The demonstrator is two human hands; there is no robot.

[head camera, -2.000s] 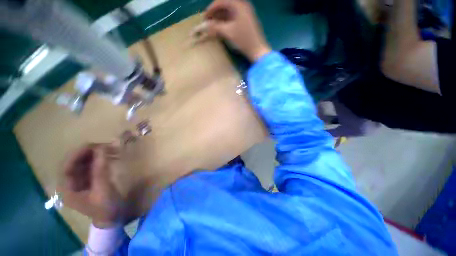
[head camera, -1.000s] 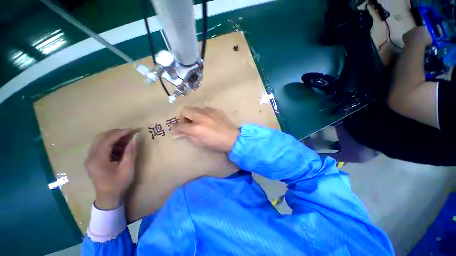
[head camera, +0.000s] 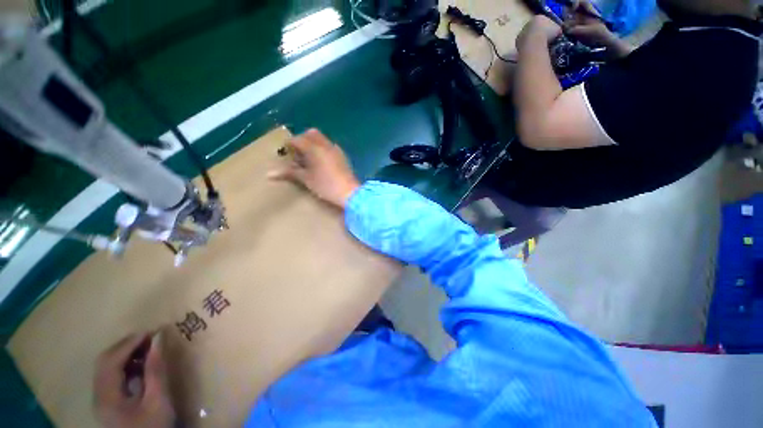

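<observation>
The brown cardboard mat (head camera: 276, 251) lies on the green bench and bears dark Chinese characters. My right hand (head camera: 318, 170) is over its far right corner, fingers spread, beside a small dark spot (head camera: 282, 151); I cannot tell whether that is screws or a mark. No object shows in its fingers. My left hand (head camera: 134, 380) is blurred at the lower left, partly cut off by the bottom edge, with fingers curled; what its palm holds cannot be told. The white screwdriver (head camera: 125, 155) hangs at the left, its metal nozzle (head camera: 180, 230) above the mat, touched by neither hand.
Black headsets (head camera: 452, 92) lie on the green bench (head camera: 360, 117) beyond my right hand, one round cup near the edge. A person in a black shirt (head camera: 652, 117) works at the upper right over another cardboard sheet. Grey floor shows at the right.
My right hand has moved from the mat's middle to its far right corner. The view has turned right, so the screwdriver and my left hand appear farther left. More headsets and the other person show.
</observation>
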